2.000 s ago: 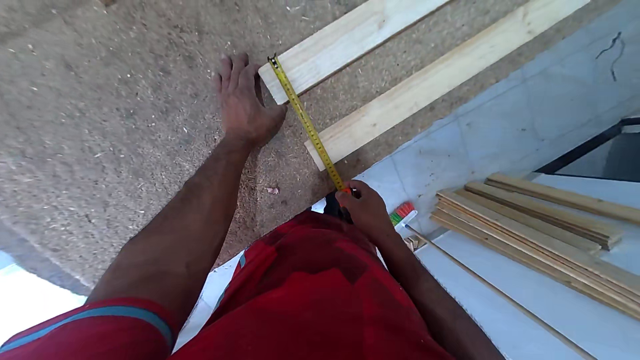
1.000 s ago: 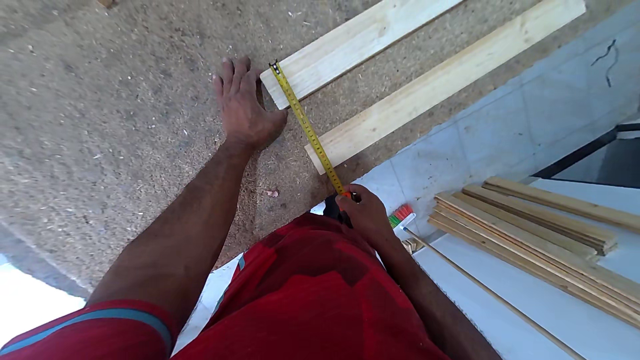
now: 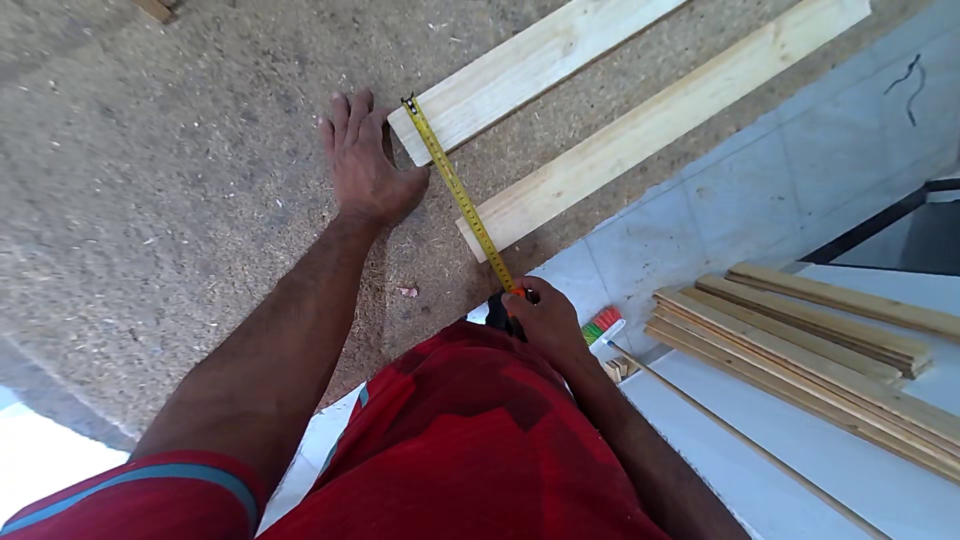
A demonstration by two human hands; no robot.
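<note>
Two pale wooden boards lie roughly side by side with a gap between them, the upper board (image 3: 525,73) and the lower board (image 3: 660,127), on a chipboard surface (image 3: 225,142). A yellow tape measure (image 3: 459,191) stretches across both near their left ends, its hooked tip at the upper board's far edge. My left hand (image 3: 371,161) rests flat with fingers spread, its thumb close to the upper board's end corner. My right hand (image 3: 547,315) grips the tape measure's case, partly hidden by the fingers, close against my red shirt.
Several stacked boards (image 3: 780,360) lie at the right on a white surface. A broom with red and green bristles (image 3: 602,324) and a long handle is beside them. Tiled floor (image 3: 720,210) runs past the chipboard's edge. A wood piece (image 3: 154,9) sits at the top left.
</note>
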